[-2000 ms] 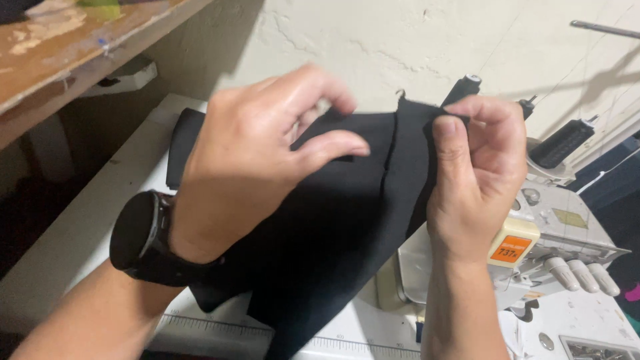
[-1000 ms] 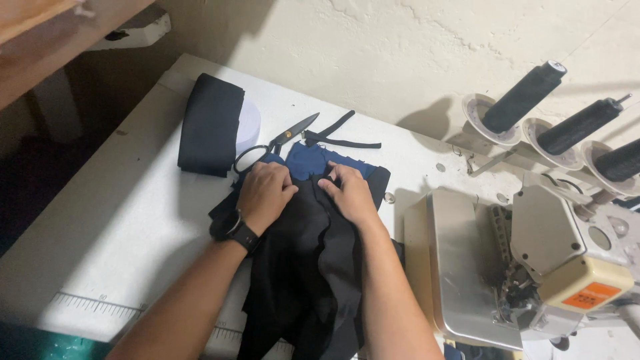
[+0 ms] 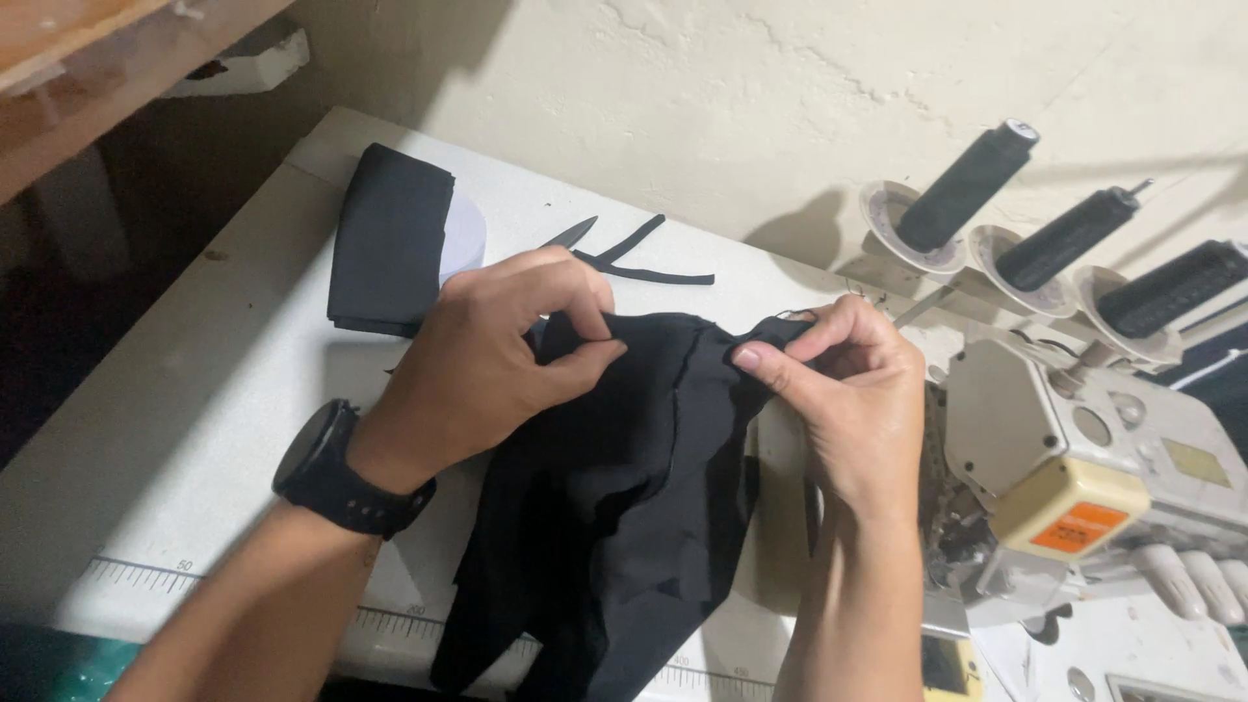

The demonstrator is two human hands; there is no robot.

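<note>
Black fabric point(image 3: 624, 468) with a seam down its middle hangs between my two hands over the white table. My left hand point(image 3: 507, 341), with a black watch on the wrist, pinches the top edge between thumb and forefinger. My right hand point(image 3: 838, 380) grips the same edge farther right, where the cloth dips and bunches. Behind my left hand, the blade of a pair of scissors point(image 3: 573, 234) shows; its handles are hidden. Narrow black strips point(image 3: 653, 276) lie beside the blade.
A folded black fabric stack point(image 3: 390, 239) lies at the back left on a white round thing. On the right stand an overlock sewing machine point(image 3: 1082, 439) and black thread cones point(image 3: 970, 185). A wooden shelf point(image 3: 117, 68) juts in at upper left; a printed ruler point(image 3: 400, 620) runs along the table's front.
One second ago both hands were down at the table by the scissors and a blue fabric piece; now they hold the black fabric's edge up, farther apart, covering the scissors' handles.
</note>
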